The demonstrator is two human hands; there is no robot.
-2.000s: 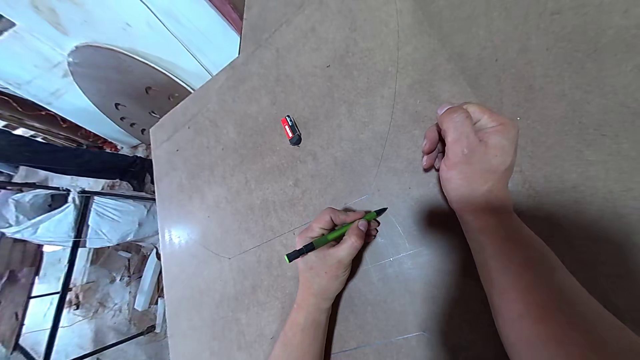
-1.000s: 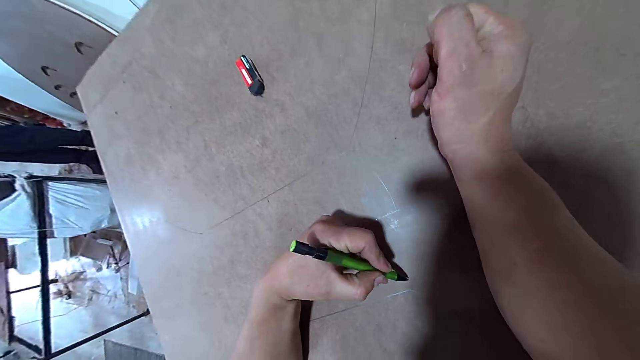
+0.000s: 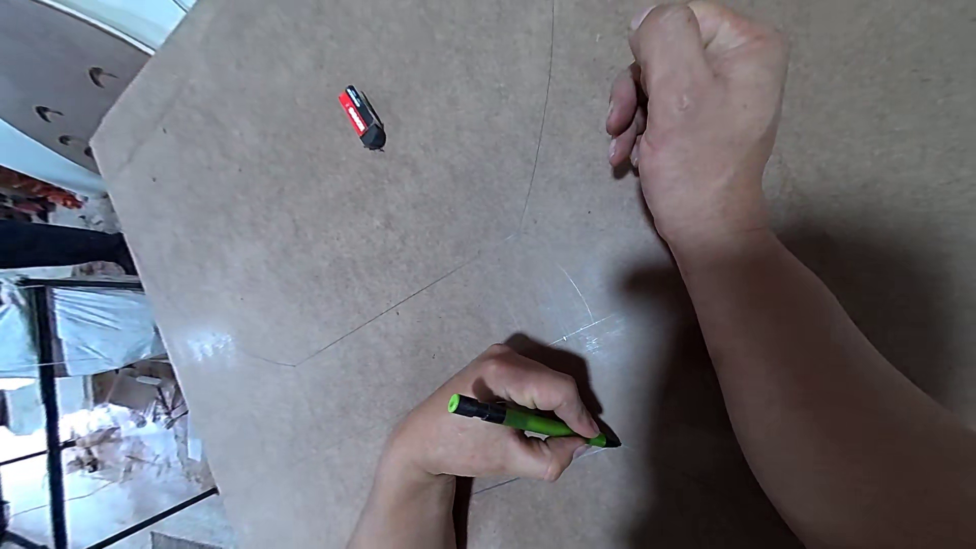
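My left hand [image 3: 503, 419] grips a green and black marking pencil [image 3: 537, 423], and the dark tip meets a brown fibreboard sheet [image 3: 267, 213] beside a faint line. Above and to the right, my right hand [image 3: 705, 122] rests on the board with its fingers curled; whether anything is inside them is hidden. Thin pencil lines, one curved and several straight, run across the sheet. A short arc crosses a line just above my left hand. Toward the upper left of the board lies a small red and black object [image 3: 362, 118] bearing writing.
Past the board's left edge stand a dark metal frame [image 3: 49, 396] and translucent plastic sheeting [image 3: 107, 324]. A pale panel with holes [image 3: 61, 69] is at the upper left. A dark-clothed limb [image 3: 61, 244] shows at the left edge, perhaps a person's leg.
My left hand has moved with the pencil down the board, past the short arc, to the lower line. The pencil's tip now points down and right instead of up. The view has shifted closer.
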